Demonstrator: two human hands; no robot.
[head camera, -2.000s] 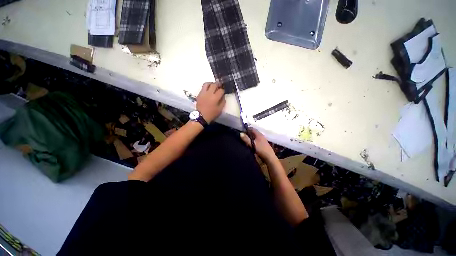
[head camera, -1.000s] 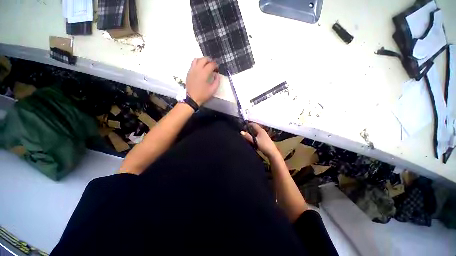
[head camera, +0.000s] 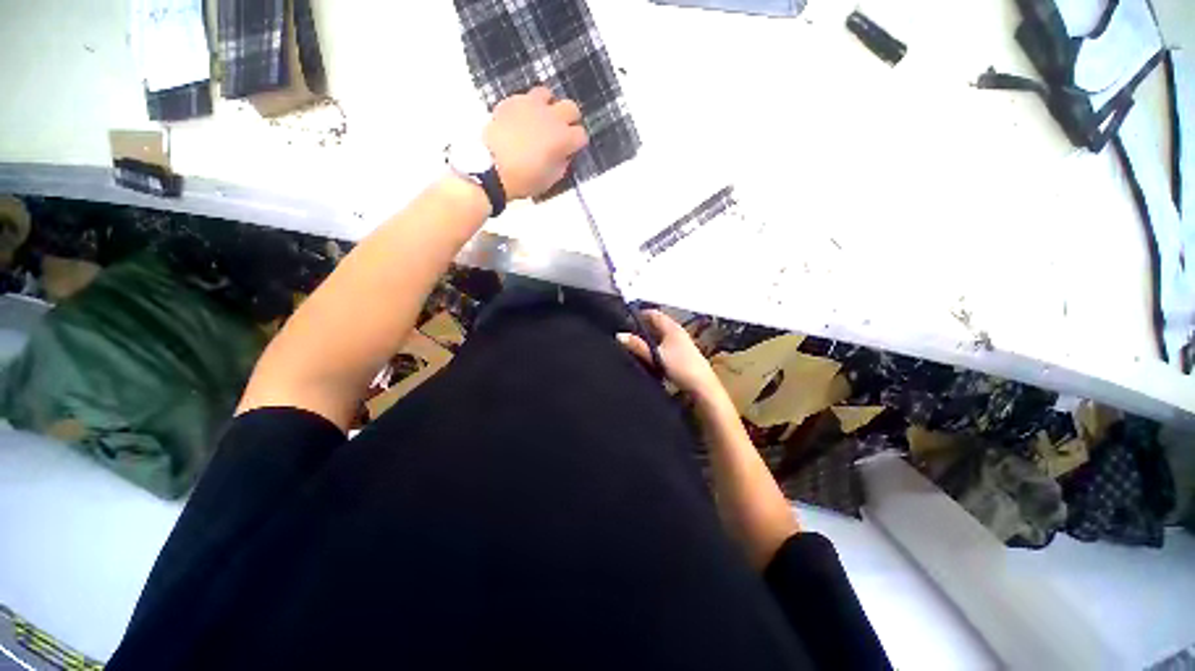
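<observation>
A black, grey and white plaid piece (head camera: 544, 50) lies on the white table, its top cut off by the frame. My left hand (head camera: 535, 142) rests on its lower left corner, fingers bent; whether it pinches the cloth is not clear. My right hand (head camera: 675, 357) is at the table's front edge, closed on the dark handles of the shears (head camera: 600, 239). The long thin blades point up to the plaid's lower edge beside my left fingers. A narrow plaid strip (head camera: 688, 220) lies apart to the right of the blades.
Stacked plaid strips (head camera: 252, 50) and a white paper pattern (head camera: 170, 46) lie at the upper left. A small brown card (head camera: 139, 148) is at the table edge. Dark-edged white pieces (head camera: 1098, 53) lie at the right. A green sack (head camera: 138, 367) and scraps (head camera: 773, 380) are below the edge.
The view has shifted, so the table things sit higher and further left. My left hand has moved from below the plaid's corner onto it. My right hand still holds the shears.
</observation>
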